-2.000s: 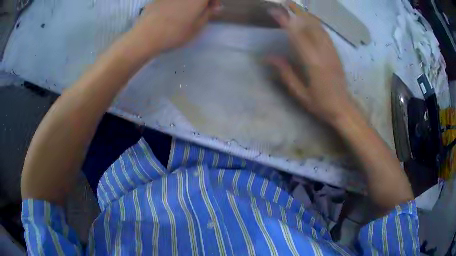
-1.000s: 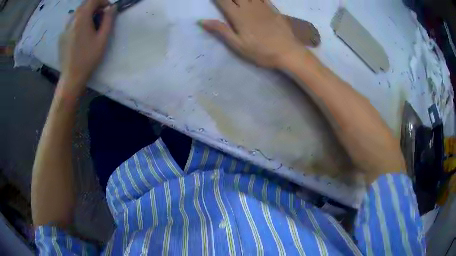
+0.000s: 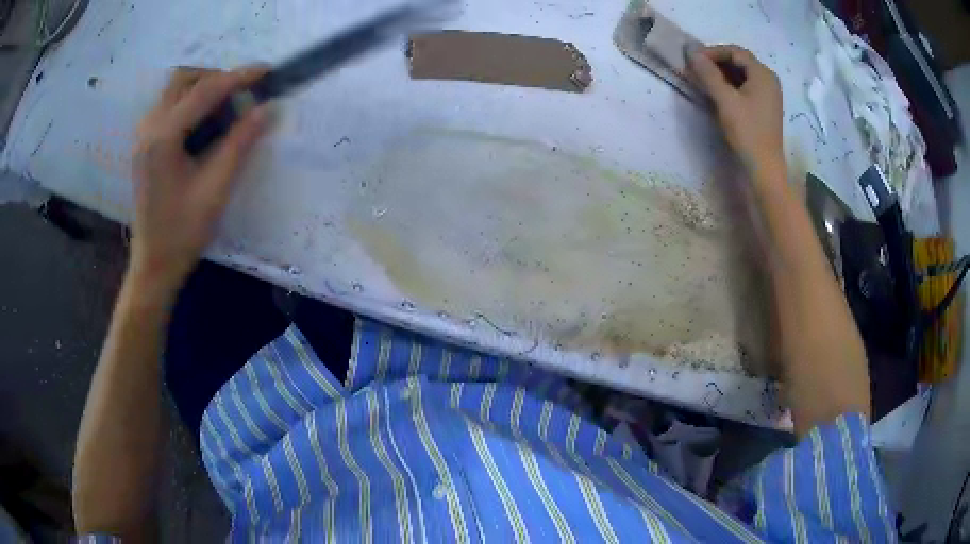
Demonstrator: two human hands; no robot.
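My left hand (image 3: 197,159) is closed around the near end of a long dark template (image 3: 330,48), which is blurred and points up and to the right above the table. My right hand (image 3: 741,96) pinches the right end of a pale grey-beige cut piece (image 3: 672,48) at the top right. That piece is partly lifted over the stack of cut pieces (image 3: 628,40) beneath it. A brownish finished pressed piece (image 3: 495,60) lies flat on the white cloth between my hands, touched by neither.
The white pressing cloth (image 3: 457,213) has a large brown stain. The dark iron (image 3: 870,260) is parked at the right edge, with a yellow object (image 3: 936,308) beyond it. Crumpled white cloth edging (image 3: 888,117) lies at the upper right.
My right hand has moved right, off the brown piece, to the pale pieces and now grips one. My left hand holds the template further into view, raised and angled. The brown piece is now uncovered.
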